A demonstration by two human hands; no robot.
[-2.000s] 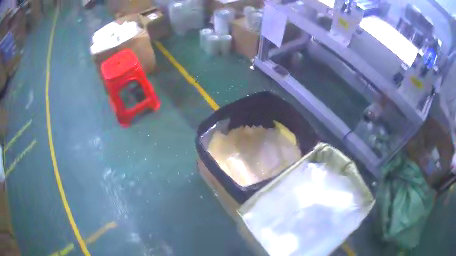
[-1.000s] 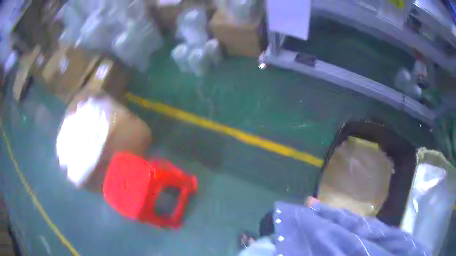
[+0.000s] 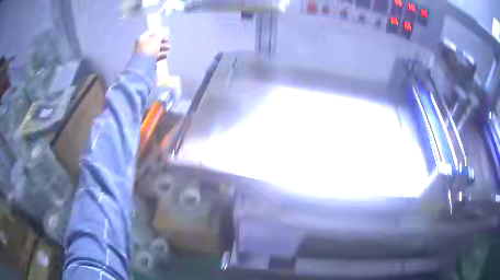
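Observation:
My left hand [image 3: 152,46], at the end of a blue sleeve, is raised at the upper left. Its fingers are curled around a narrow white bar or strip [image 3: 161,70], which shows above and below the hand; glare and blur hide what it is. To the right is the machine's metal table [image 3: 205,134], its surface mostly washed out by strong glare, so I cannot tell whether sheets lie on it. My right hand is not in view.
An orange roller [image 3: 152,121] stands left of the table. Blue rollers [image 3: 430,123] run along its right side. A control panel [image 3: 378,12] with red digits is at the top. Cardboard boxes [image 3: 82,128] and clear plastic bags [image 3: 35,169] are at the left.
The view has swung from the floor, red stool and open bins to the machine table. My left arm now reaches up, its hand on the white bar.

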